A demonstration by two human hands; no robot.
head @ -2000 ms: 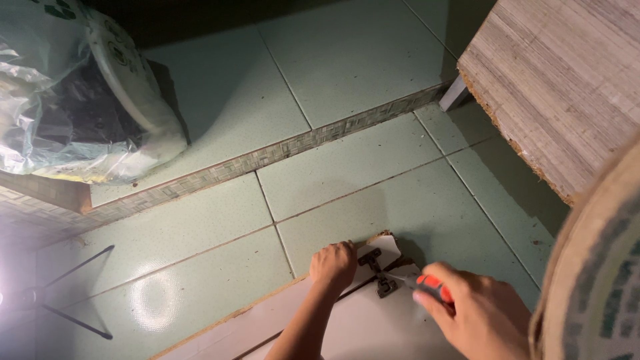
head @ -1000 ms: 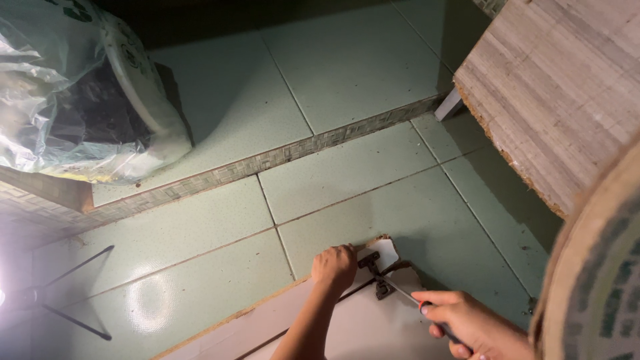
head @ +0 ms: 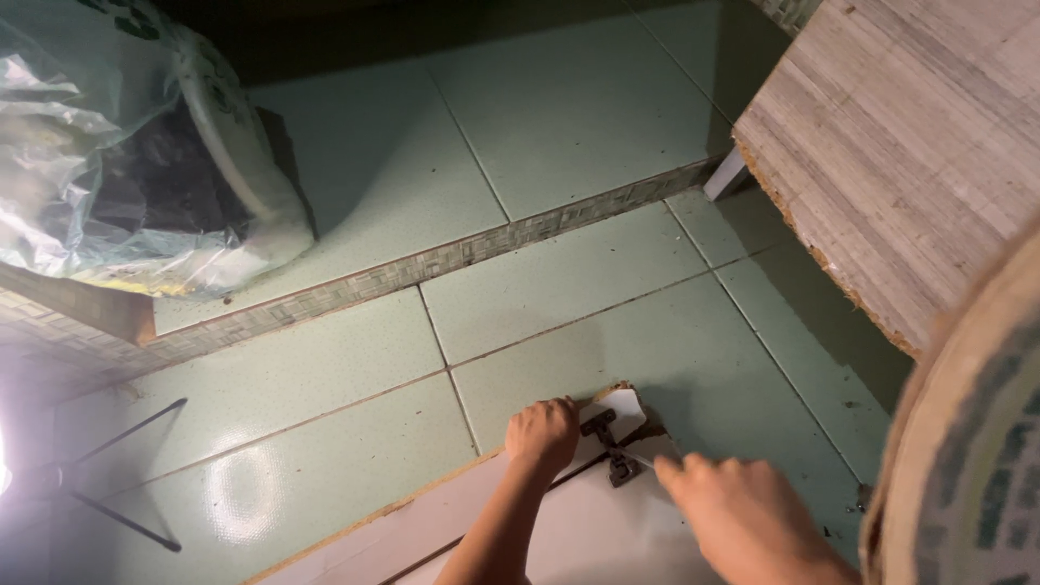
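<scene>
A metal cabinet hinge (head: 609, 447) lies across the seam between two parts of a white board (head: 601, 528) with worn, broken edges, at the lower middle. My left hand (head: 544, 435) grips the edge of the board just left of the hinge. On the other side my right hand (head: 723, 496) is closed around a screwdriver (head: 638, 457), whose thin metal shaft points left at the hinge. The fingers hide the screwdriver's handle, and its tip is too small to make out against the hinge.
A low tiled step (head: 455, 250) crosses the green tiled floor. A plastic bag over a white bucket (head: 244, 187) sits on it at upper left. A wood-grain board (head: 894, 138) with a ragged edge juts in at right, near a blurred round rim (head: 918, 406). Thin black stand legs (head: 126, 435) stand at left.
My right hand has shifted on the screwdriver: its red and black handle showed earlier and is now covered. My left hand has stayed on the board's edge.
</scene>
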